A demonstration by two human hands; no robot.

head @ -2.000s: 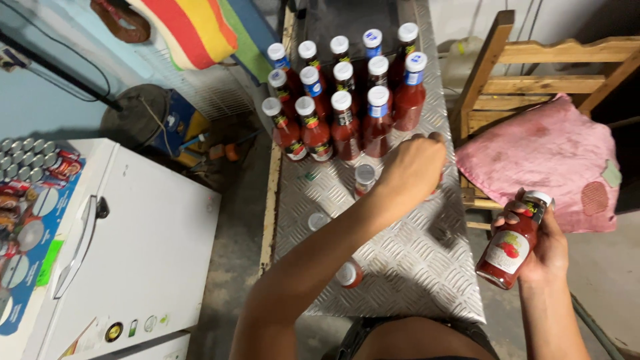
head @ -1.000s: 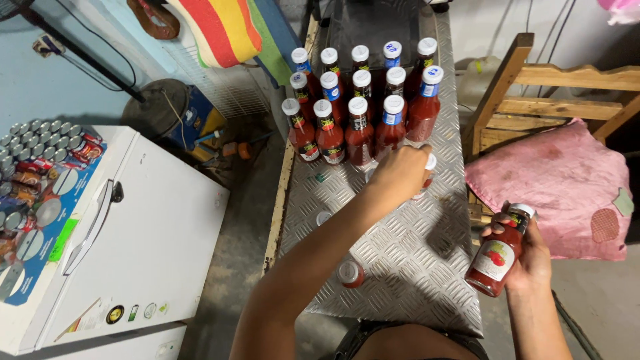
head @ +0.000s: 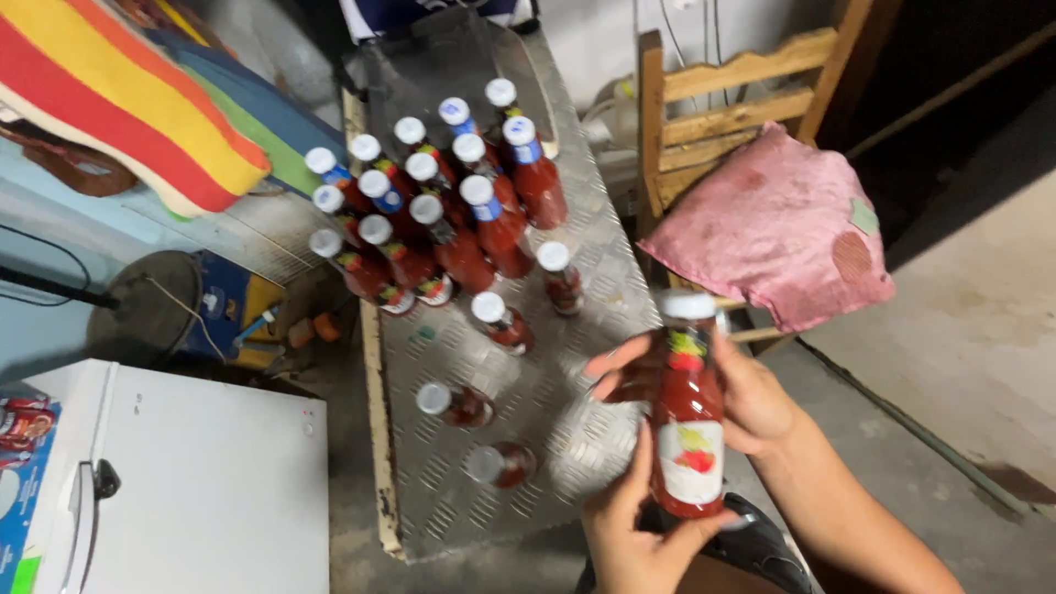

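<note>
A ketchup bottle [head: 691, 412] with a white cap and a tomato label is upright between my hands, past the metal table's near right edge. My left hand [head: 631, 528] holds its base from below. My right hand [head: 755, 396] wraps its upper part from behind, fingertips showing on the left. Several larger red sauce bottles [head: 540, 186] with white caps stand grouped on the diamond-plate metal table [head: 569, 445]. Nearer to me are smaller sauce bottles, one by the group [head: 563, 285], one to its left [head: 505, 326], and others lower down [head: 466, 406], [head: 505, 466].
A wooden chair [head: 738, 87] with a pink cushion [head: 775, 223] stands right of the table. On the left are a white chest freezer [head: 214, 470], a round dark base [head: 153, 305] and a striped cloth [head: 140, 91]. A clear plastic item [head: 429, 66] lies at the table's far end.
My left hand has moved from the small bottle near the group to the base of the bottle in my right hand. That bottle is now more upright. The view has shifted.
</note>
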